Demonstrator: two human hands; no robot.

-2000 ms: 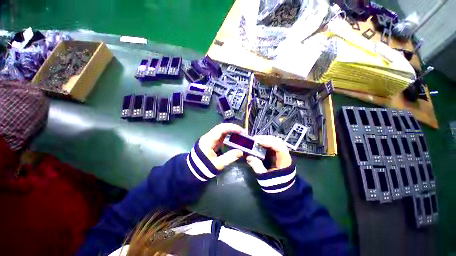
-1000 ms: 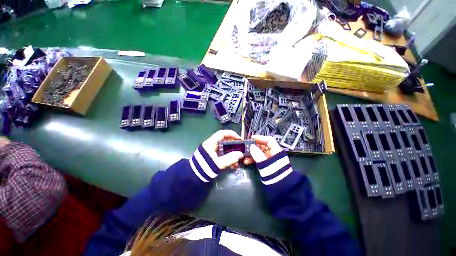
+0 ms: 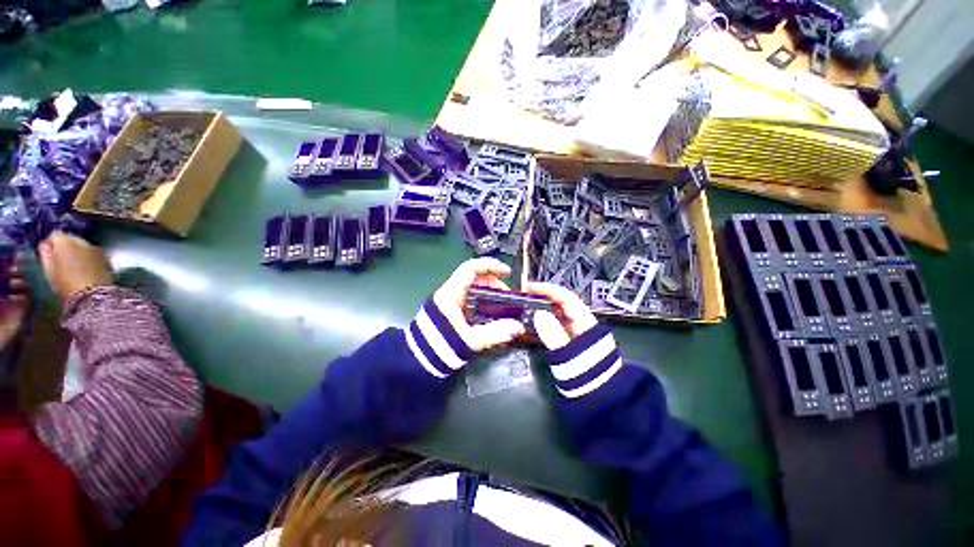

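Observation:
My left hand [image 3: 468, 307] and my right hand [image 3: 561, 317] hold one assembled unit [image 3: 502, 306] between them, above the bench near its front edge. The unit lies sideways, with a grey rim and a dark purple window. My fingers cover both of its ends. Dark screen units [image 3: 323, 239] stand in two short rows to the left. A bezel box [image 3: 713, 267] with grey frames lies just beyond my right hand. Loose bezels [image 3: 498, 182] lie to the left of the box. A faint clear film [image 3: 499, 374] lies flat below my hands.
A black tray [image 3: 817, 470] with rows of framed units [image 3: 803, 374] is at right. A small parts box [image 3: 203, 176] and purple-wrapped parts [image 3: 48, 171] are at far left. Another person's striped sleeve [image 3: 134, 401] reaches the bench at left. A wooden board holds a yellow-edged stack [image 3: 785, 155] and a plastic bag.
The unit has turned from slanted to nearly level and stays in both hands. At left, the other person's arm and hand have come forward onto the bench edge near the purple-wrapped parts.

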